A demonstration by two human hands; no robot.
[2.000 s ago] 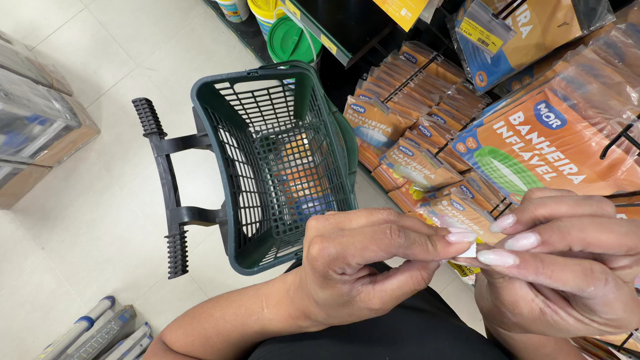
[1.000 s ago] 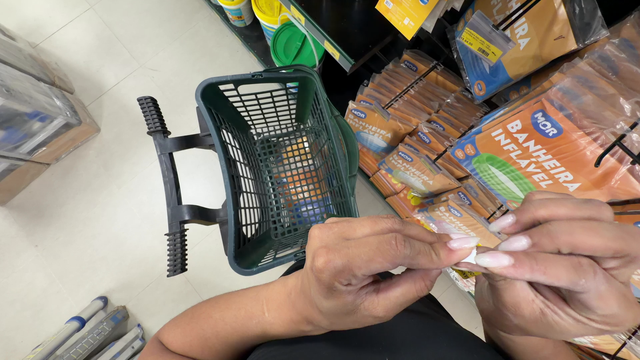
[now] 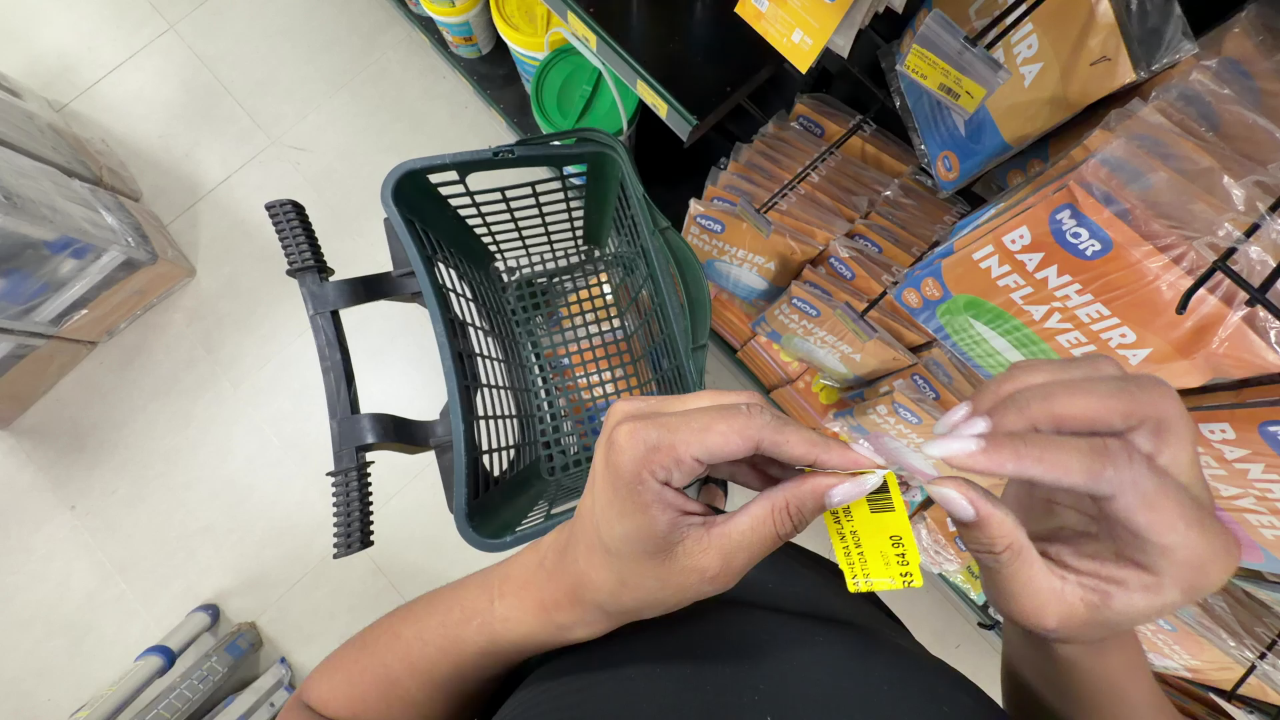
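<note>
My left hand [image 3: 720, 490] pinches a yellow price label [image 3: 875, 540] between thumb and forefinger; the label hangs below the fingertips and bears print and a barcode. Just to its right is my right hand [image 3: 1080, 500], thumb and fingertips nearly together beside the label's top edge; whether they grip anything is unclear. Behind the hands, packaged inflatable tubs [image 3: 1080, 270] in clear plastic bags hang on metal hooks, with smaller orange packets [image 3: 835, 335] to their left. A dark green plastic shopping basket [image 3: 470, 400] stands left of my left hand, with colourful things seen through its mesh.
The basket's black handle [image 3: 335, 370] points left over the tiled floor [image 3: 180, 480]. Plastic-wrapped boxes [image 3: 90, 250] stand at the left edge, folded metal-framed items [image 3: 190, 665] at the lower left. Tubs with green and yellow lids [image 3: 580, 90] sit by the dark shelf [image 3: 690, 60].
The yellow label now hangs in plain view below my left fingertips; earlier only a small white piece showed between both hands. My right fingertips have drawn slightly apart from the left ones.
</note>
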